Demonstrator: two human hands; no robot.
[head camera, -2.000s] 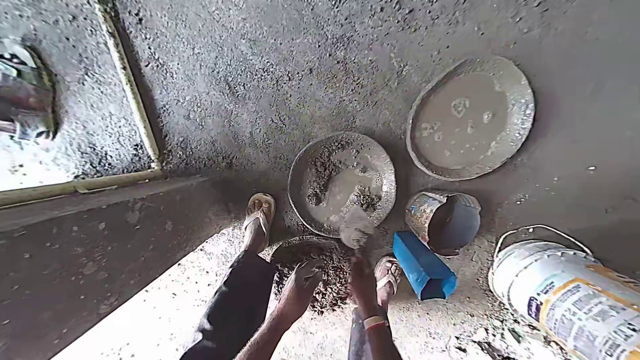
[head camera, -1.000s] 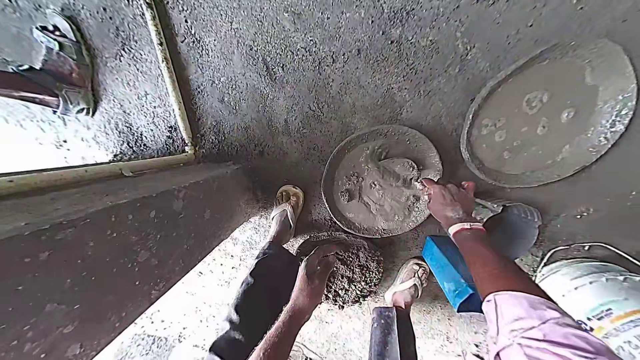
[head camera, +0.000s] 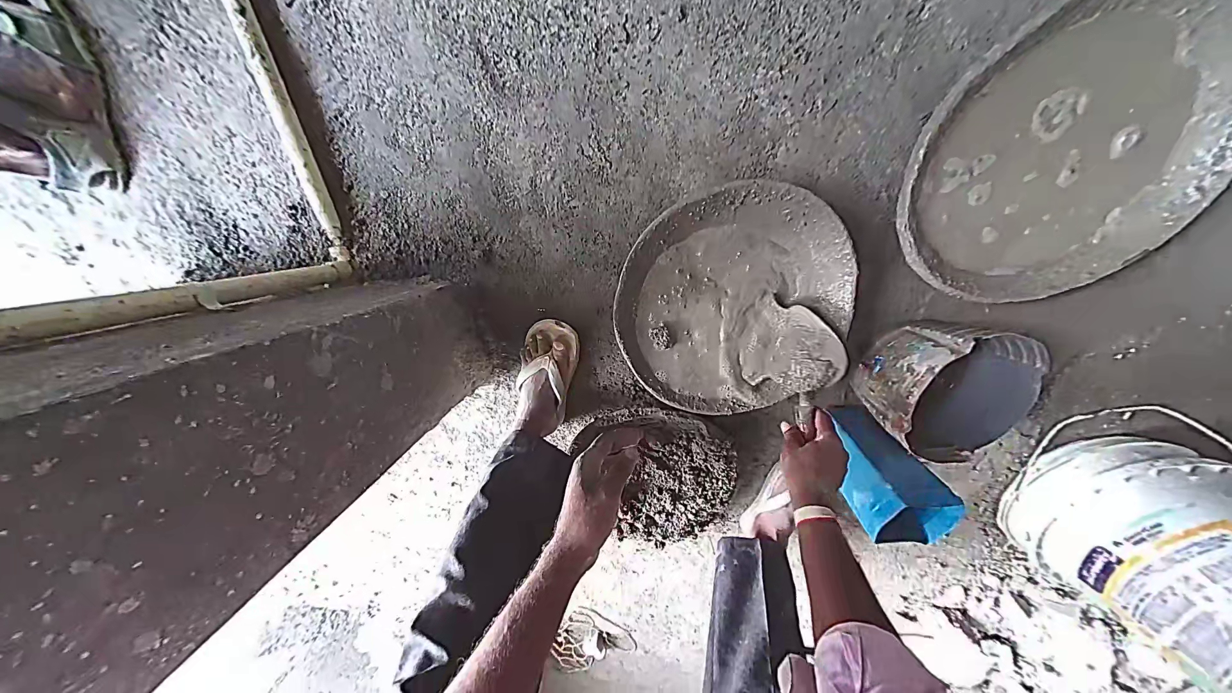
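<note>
My right hand (head camera: 813, 457) is closed around the handle of a trowel (head camera: 794, 346), whose blade lies in wet grey mortar (head camera: 712, 289) at the right side of a round pan (head camera: 635, 250). My left hand (head camera: 602, 472) is over the left rim of a smaller round pan holding dark, crumbly mix (head camera: 679, 481); whether its fingers grip the rim is unclear. This smaller pan sits between my sandalled feet, just below the mortar pan. Beside my right hand lies a blue open-ended box (head camera: 890, 476).
A large pan of watery grey slurry (head camera: 1049, 164) stands at upper right. A tipped, stained container (head camera: 953, 390) and a white bucket (head camera: 1126, 539) are at right. A pipe (head camera: 279, 125) and a low ledge (head camera: 221, 462) run along the left. Another person's foot (head camera: 72, 106) shows at upper left.
One second ago my right hand was at the mortar pan's right edge; it is now below the pan. The dark clumps seen in the mortar two seconds ago are mostly blended in.
</note>
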